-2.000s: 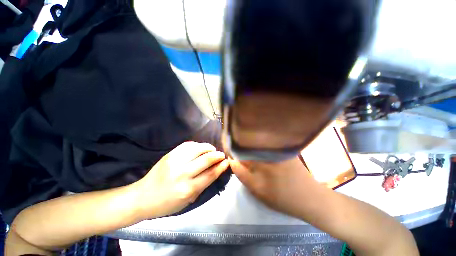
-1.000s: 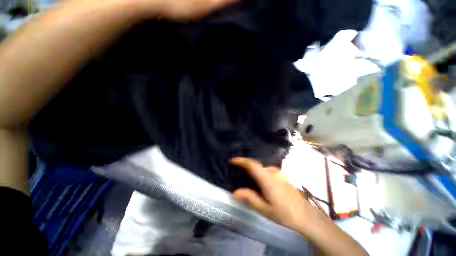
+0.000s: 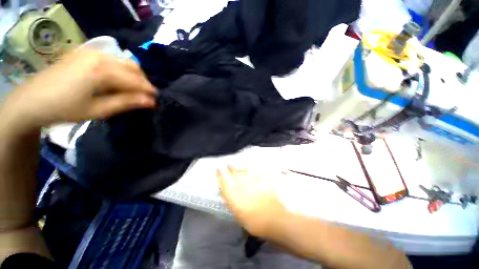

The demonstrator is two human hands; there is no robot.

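Observation:
A black garment (image 3: 210,115) lies bunched across the white table, its right end at the needle area of the sewing machine (image 3: 341,94). My left hand (image 3: 113,86) is at the garment's upper left, with fingertips closed on the cloth. My right hand (image 3: 249,197) is over the table's front part, below the garment, blurred and apart from the cloth, with nothing seen in it.
Thread snips (image 3: 358,194) lie beside a smartphone (image 3: 382,171). Small metal attachments (image 3: 438,197) lie to their right. A blue crate (image 3: 118,234) stands below the table at the left. Yellow thread (image 3: 386,47) sits on the machine. Another machine (image 3: 44,34) is at the upper left.
The view has swung and steadied. The garment is gathered into a narrower heap, baring more of the tabletop. My left hand is now lower in view, at the cloth; the snips have come into sight.

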